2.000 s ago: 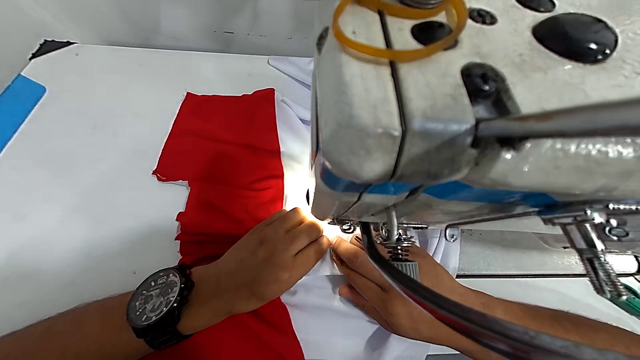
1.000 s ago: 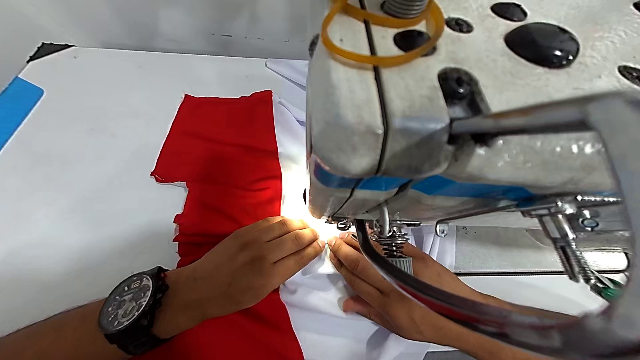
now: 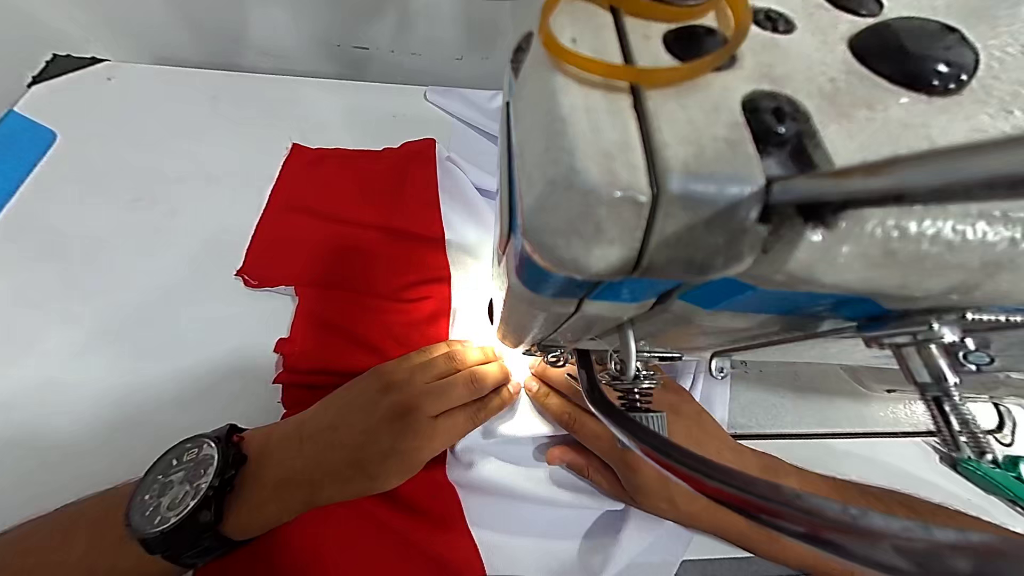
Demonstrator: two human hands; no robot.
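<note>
A red and white fabric piece [image 3: 368, 224] lies under the head of an industrial sewing machine [image 3: 592, 160]. My left hand [image 3: 400, 408], with a black wristwatch [image 3: 180, 488] on its wrist, rests flat across the red part, fingertips on the white part beside the lit needle area. My right hand [image 3: 616, 448] lies on the white part just right of it, fingers stretched toward the same spot, partly hidden by the machine's thread tension spring [image 3: 636, 392] and a curved dark bar. Both hands press on the cloth; neither visibly pinches it. The needle is lost in glare.
The white table [image 3: 144, 240] carries blue tape [image 3: 22, 152] at its left edge. A yellow rubber band [image 3: 632, 72] sits on the machine head. A metal bar [image 3: 896, 180] crosses at the right, above a green part [image 3: 992, 480]. A grey wall stands behind.
Both hands stay beside the needle area on the cloth. Compared with two seconds ago, the left hand lies flatter, its fingers more stretched out. The metal bar at the right has shifted.
</note>
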